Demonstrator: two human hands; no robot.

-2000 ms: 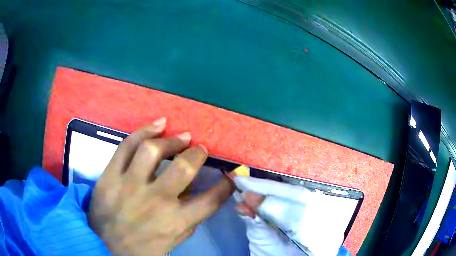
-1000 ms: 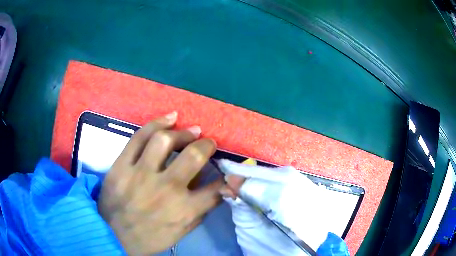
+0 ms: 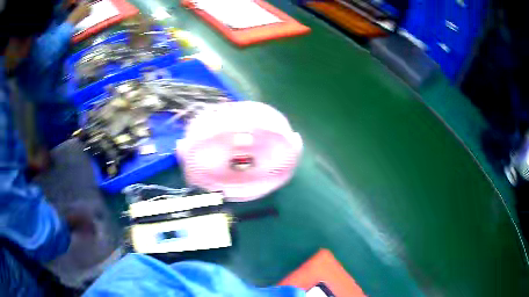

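The frame is blurred. A corner of the red-orange foam pad (image 3: pixel 326 268) shows at the bottom edge. A small black-framed corner of the backlight unit (image 3: pixel 320 290) lies on it, cut off by the frame edge. A blue sleeve crosses the bottom left of the picture. Neither of my hands is in view. The pale device with a small blue display (image 3: pixel 181 232) stands left of the pad, and the round pink fan (image 3: pixel 241 152) is behind it.
A blue tray (image 3: pixel 154 169) full of tangled cables lies left of the fan. Another red pad (image 3: pixel 246 37) with a white panel is farther up the green surface (image 3: pixel 371 133). A person in a blue smock is at the left. Blue bins (image 3: pixel 444 35) stand at the upper right.
The view has swung left and up, away from the backlight unit. Both hands and the tweezers have left the picture; the fan, device, cable tray and another person have come in.
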